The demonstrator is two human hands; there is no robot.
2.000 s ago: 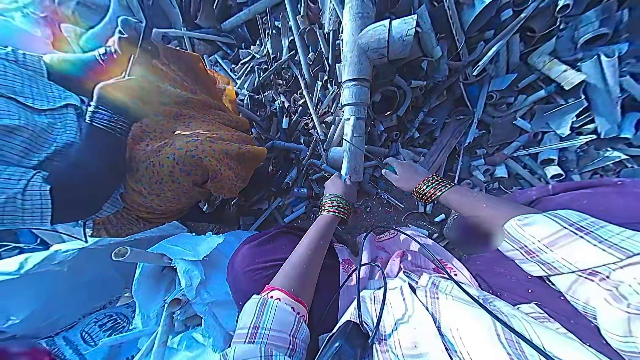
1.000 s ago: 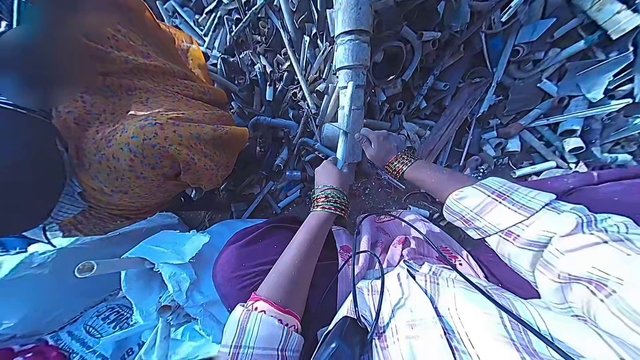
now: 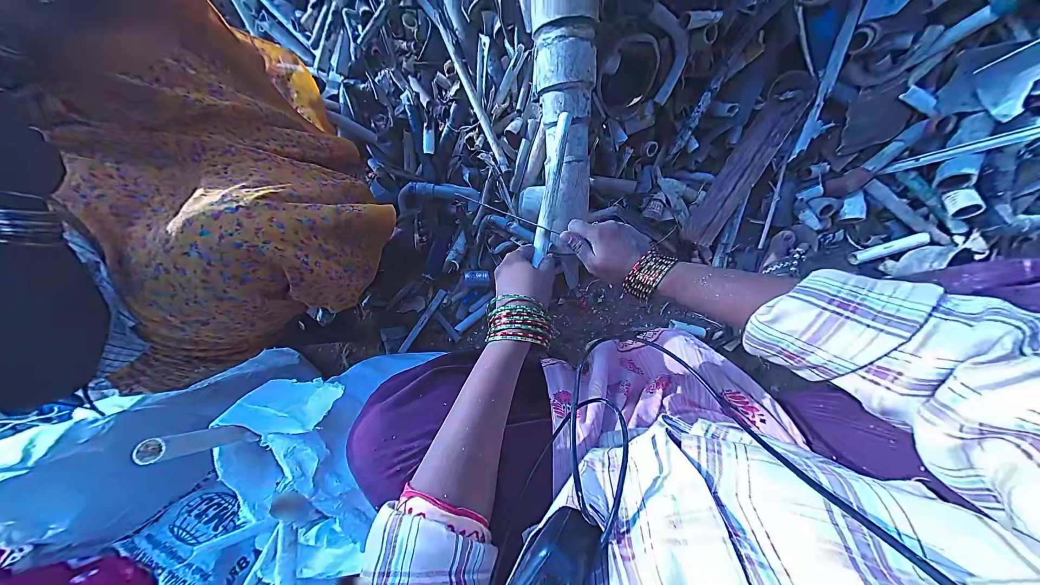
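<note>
My left hand, with green and red bangles at the wrist, is closed around the lower end of a narrow pale strip of pipe. That strip points up and lies along a thick plastic pipe with stepped collars. My right hand is just right of the strip, its fingers curled around the end of a thin dark wire or cord, which crosses the strip and runs up to the left. The fingertips of both hands are partly hidden.
Scrap pipes and a flat wooden board cover the ground ahead. Another person in an orange patterned cloth is close at left. White plastic sacks and a loose pipe lie at lower left. A black cable crosses my lap.
The pale strip now stands clear in my left hand against the thick pipe. My right hand has come nearer to my left than two seconds ago. The view has shifted.
</note>
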